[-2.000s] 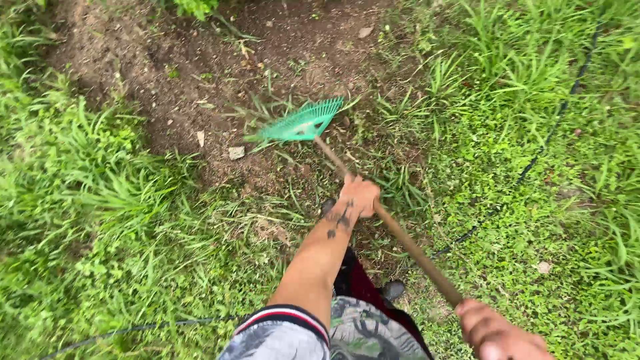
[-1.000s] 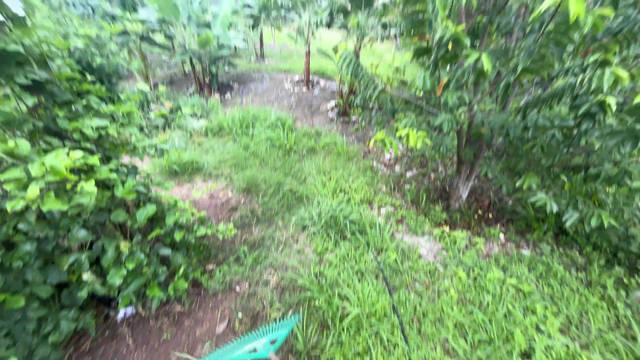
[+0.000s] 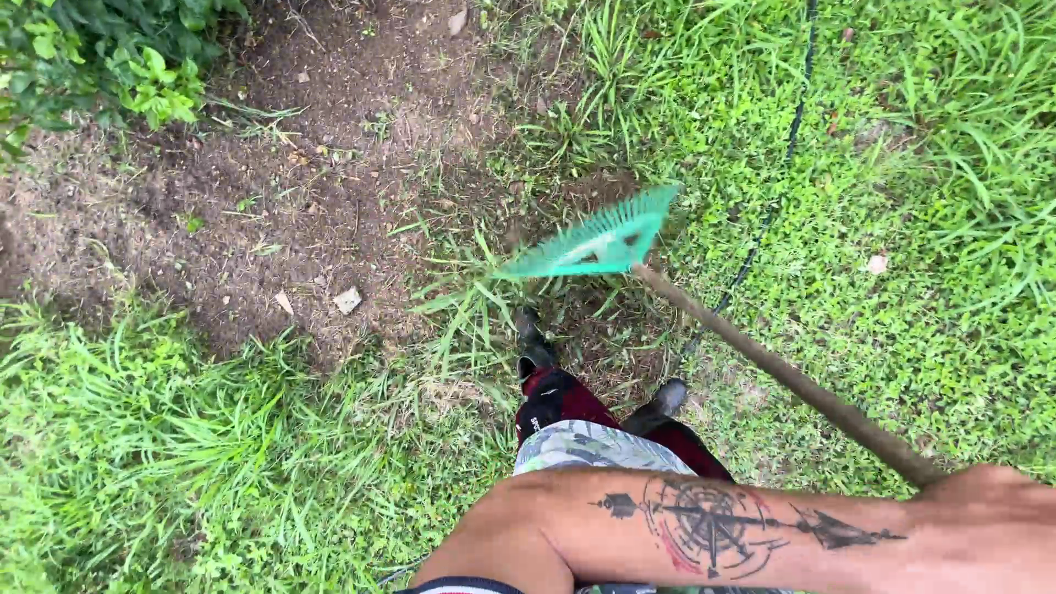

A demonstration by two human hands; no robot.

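A green plastic leaf rake head, its tines blurred, is over the border of bare soil and grass just beyond my boots. From it a brown wooden rake handle slants down to the right. My left forearm, tattooed with a compass, crosses the bottom of the view. At the right edge my left hand is closed around the handle, blurred and partly cut off. My right hand is not in view. Long cut grass blades lie beside the rake head's left end.
A dark hose or cable runs through the grass on the right. Pale stones lie on the bare soil. A leafy bush fills the upper left corner. My dark boots are below the rake head.
The view has swung from the trees and path back down to the ground. My left hand, on the middle of the handle two seconds ago, is now at the right edge.
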